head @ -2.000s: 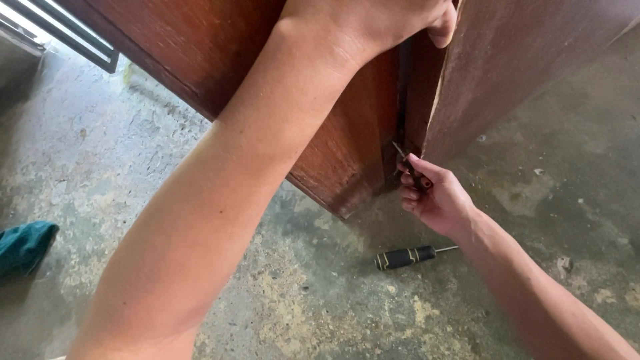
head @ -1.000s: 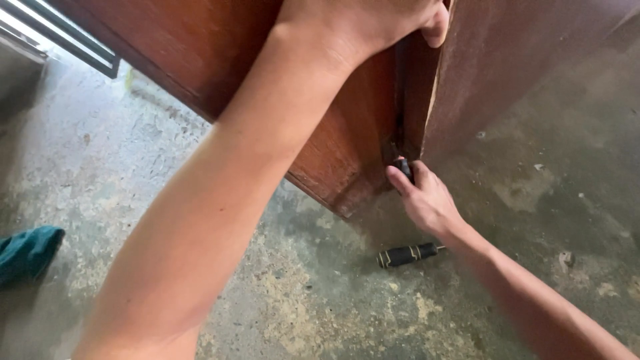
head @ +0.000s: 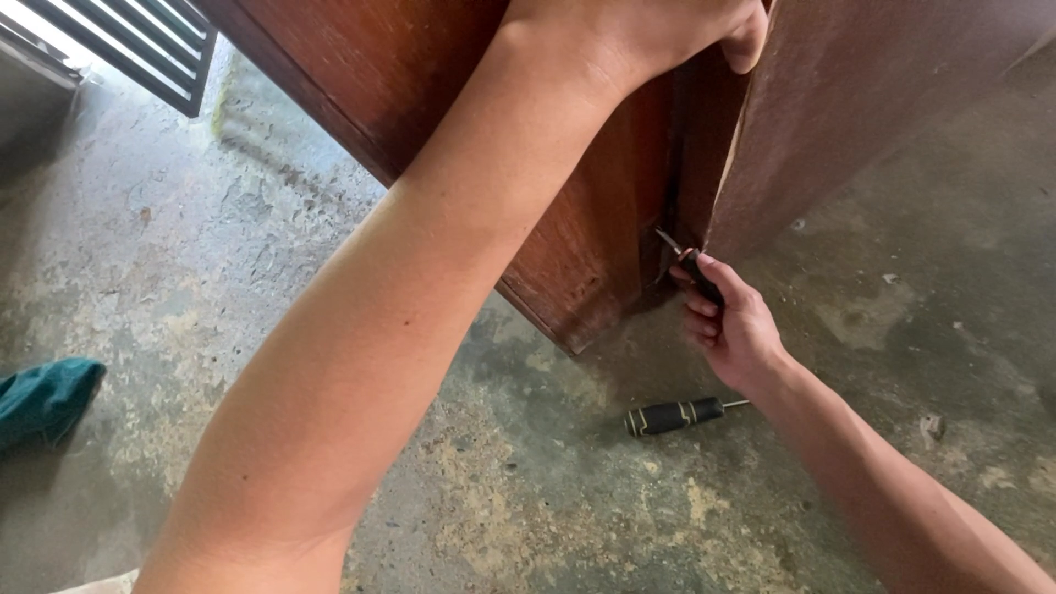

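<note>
My right hand (head: 730, 318) is closed around the dark handle of a small screwdriver (head: 700, 276). Its thin metal tip points up and left, close to the bottom of the gap between a brown wooden door (head: 594, 247) and the brown upright panel (head: 800, 115) to its right. My left hand (head: 660, 33) rests against the woodwork at the top edge of the view, thumb near the panel's edge; its other fingers are out of sight. On the floor below my right hand lies another screwdriver (head: 672, 417) with a black, yellow-lined handle, its shaft partly hidden by my wrist.
A worn concrete floor (head: 511, 478) lies under everything. Teal cloth (head: 49, 400) is at the left edge. Dark metal bars (head: 157, 54) stand at the upper left. The door's lower corner juts out over the floor between my arms.
A second ago my right hand was turned with the screwdriver's tip hidden near the gap; now the hand is slightly lower and the tip shows. My left hand stays at the woodwork.
</note>
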